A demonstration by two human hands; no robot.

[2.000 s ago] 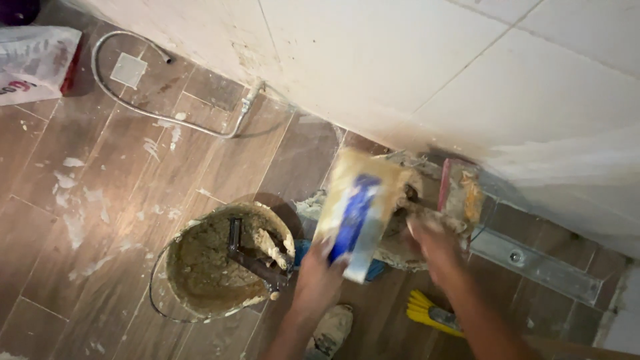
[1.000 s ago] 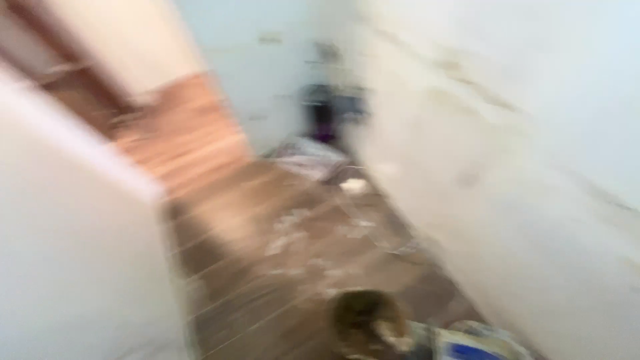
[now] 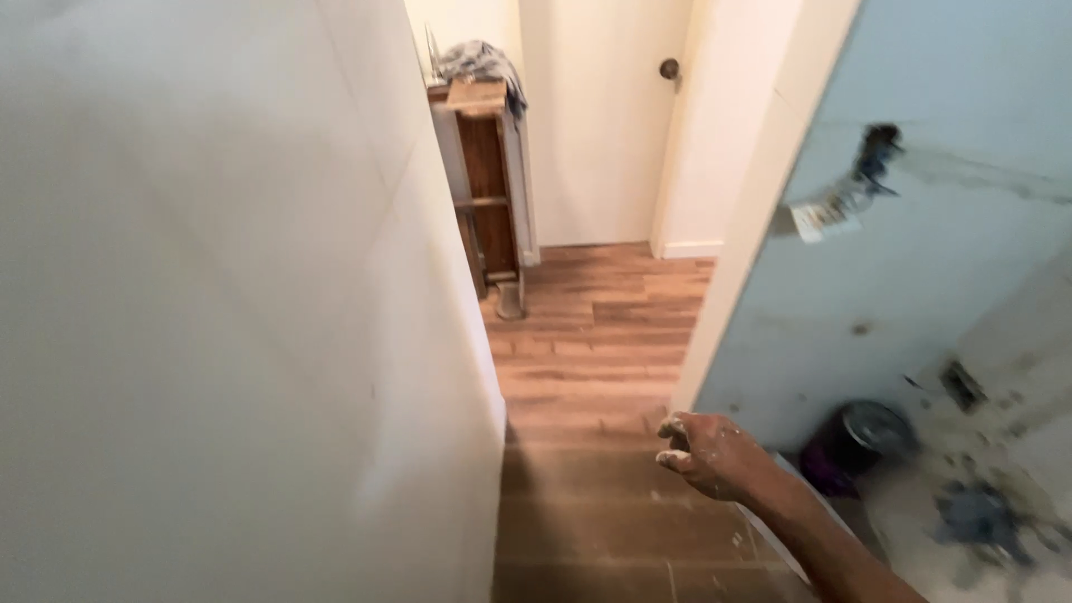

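My right hand reaches in from the lower right, its fingers curled and apart, smeared with pale mortar, with nothing visible in it. It hangs over the wood-look floor, near the foot of the cream door frame. Right of the hand, by the blue wall, stands a dark bucket with something purple beside it. My left hand is out of the frame.
A white wall fills the left. Past the doorway, a wooden frame piece with a grey cloth stands by a closed door. Wires and a hanging plate stick out from the blue wall.
The view has swung from the mortar bucket and floor drain to the doorway. Two seconds ago both hands were at mortar-covered tools; now only my right hand shows, without them.
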